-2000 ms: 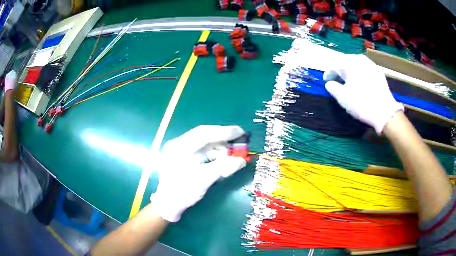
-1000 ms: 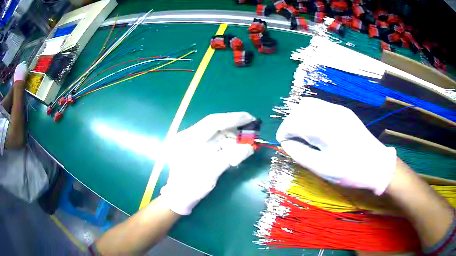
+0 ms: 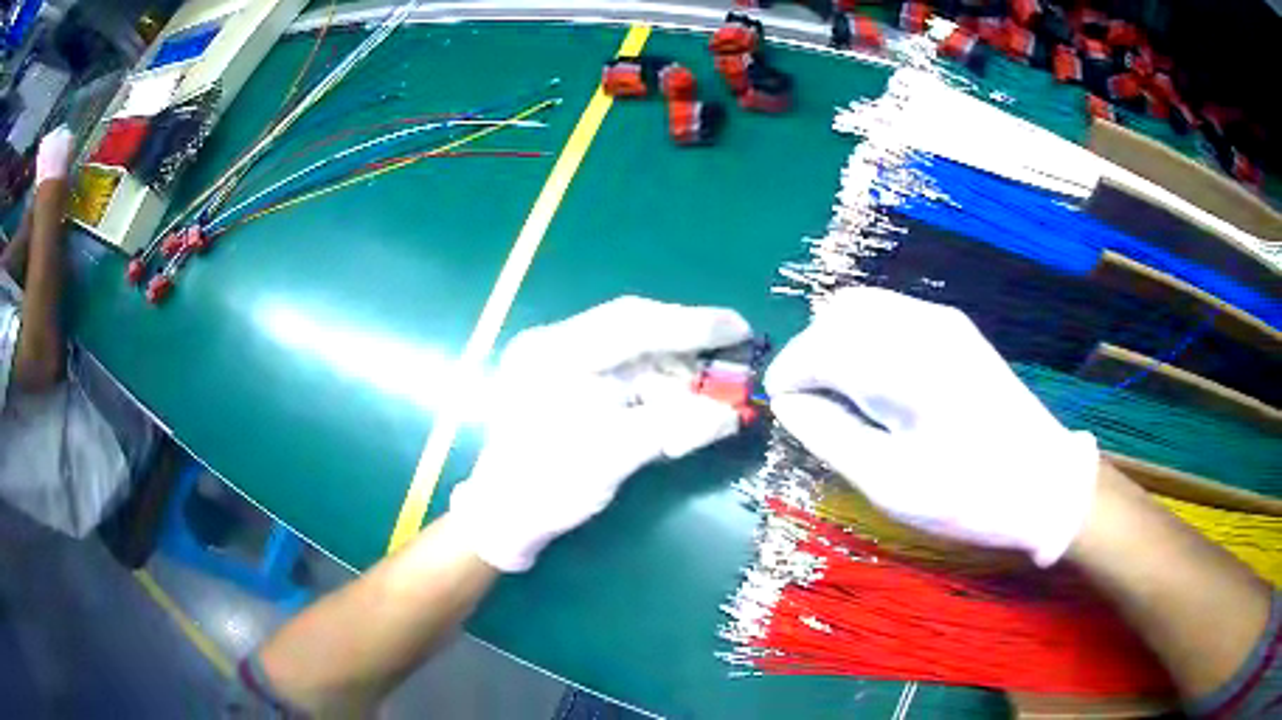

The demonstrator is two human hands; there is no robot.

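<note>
My left hand [image 3: 591,422], in a white glove, holds a red-and-black connector housing [image 3: 727,387] between thumb and fingers. My right hand [image 3: 928,415], also in a white glove, is just right of the connector with its fingertips pinched together close to it. A blue wire [image 3: 1146,377] runs up and right from behind my right hand; its front end is hidden by the glove. The grip of my right fingers on it is mostly hidden, but the wire trails from the hand.
White [image 3: 984,127], blue [image 3: 984,211], black, green, yellow and red [image 3: 928,605] wire bundles lie at right between cardboard dividers [image 3: 1188,296]. Loose connectors [image 3: 693,116] lie at the far side. Wired connectors [image 3: 186,242] and a wire tray [image 3: 253,63] are at left, beside another person's arm [image 3: 49,267].
My right hand has come down from the blue and white bundles to the connector, with a blue wire. Over the last second both hands stay close together and the view shifts slightly.
</note>
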